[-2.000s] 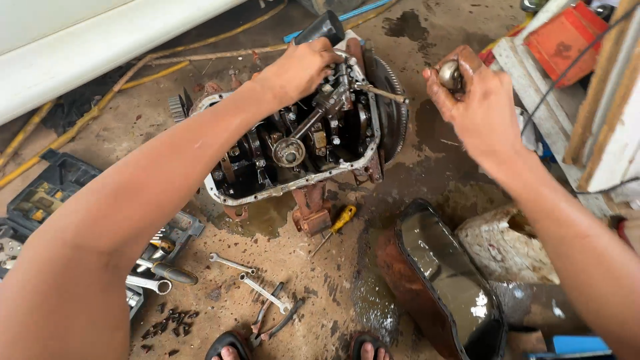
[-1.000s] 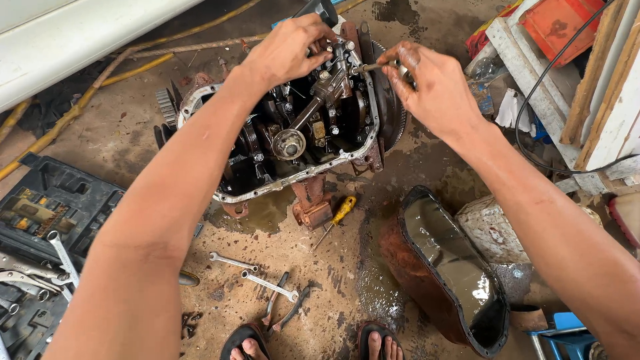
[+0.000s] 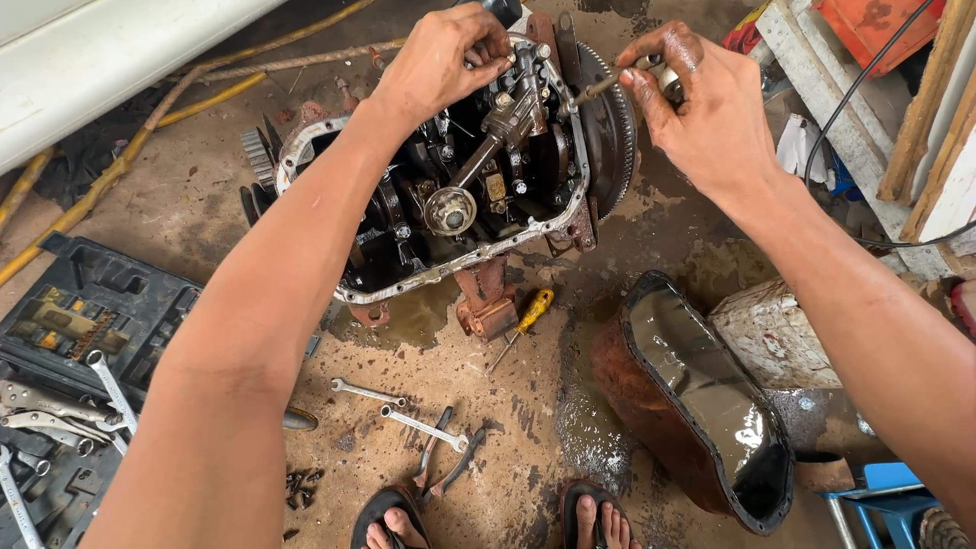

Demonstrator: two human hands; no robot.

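An upturned engine block (image 3: 488, 252) shows its open crankcase, with an oil pump pickup strainer (image 3: 450, 211) over the crankshaft. My left hand (image 3: 450, 65) is at the block's upper edge, its thumb and fingertips together at a small bolt head. What it grips there is too small to tell. To the right, my right hand (image 3: 698, 99) holds a thin metal rod (image 3: 598, 90) between thumb and fingers; the rod points left toward the block's rim. A round metal piece (image 3: 671, 84) sits within that same hand. The toothed flywheel (image 3: 610, 137) lies between the hands, at the block's right end.
An oil pan (image 3: 701, 396) holding murky liquid lies at lower right, beside a dirty white container (image 3: 774, 335). A yellow-handled screwdriver (image 3: 536, 309), wrenches (image 3: 423, 427) and pliers (image 3: 457, 461) lie on the floor. An open toolbox (image 3: 99, 305) is at left, yellow hoses (image 3: 99, 187) behind it.
My right hand has come left from beyond the flywheel toward the block's rim. The rod that stuck out from the block two seconds ago is now between its fingers. My left hand stays at the block's upper edge.
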